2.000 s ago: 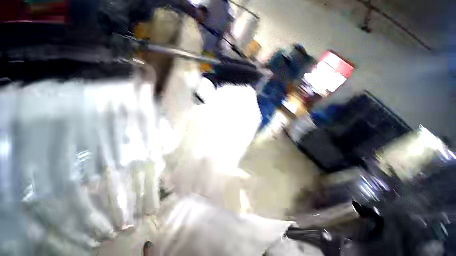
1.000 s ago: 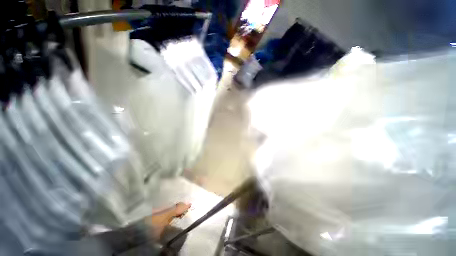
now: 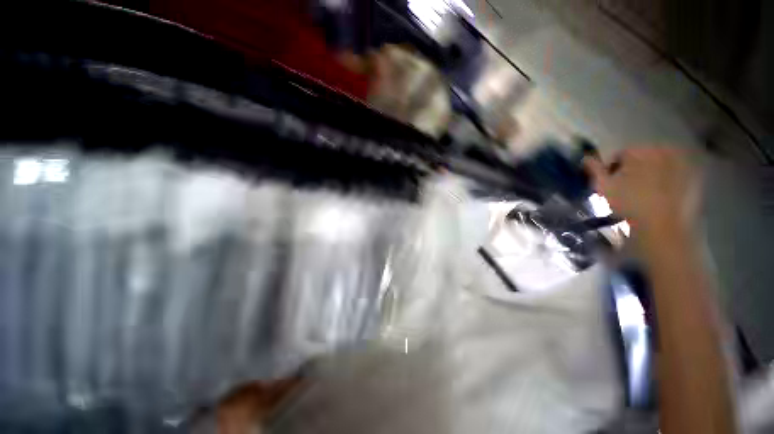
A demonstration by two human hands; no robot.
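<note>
A white garment [image 3: 526,347] hangs in the centre, blurred, with a short dark bar [image 3: 498,269] at its neckline and shiny film near the neck. My right hand [image 3: 649,182] is raised at the upper right, above and right of this neckline. Its fingers look curled beside a dark thin piece, perhaps a hanger; blur hides whether it grips it. My left hand [image 3: 246,411] is low at the bottom edge, left of centre, blurred and partly cut off, against the white garments; its grip cannot be made out.
A close row of bagged white garments [image 3: 195,254] fills the left, under a dark band of hangers [image 3: 255,136]. Red cloth [image 3: 272,38] is behind at the top. A dark strip with a bright shine [image 3: 632,326] stands beside my right forearm. Grey floor shows at upper right.
The view has swung, so the row at left looks larger. The large white bagged mass at right has left that place. My right hand has come into view, raised; a white garment now hangs at the centre.
</note>
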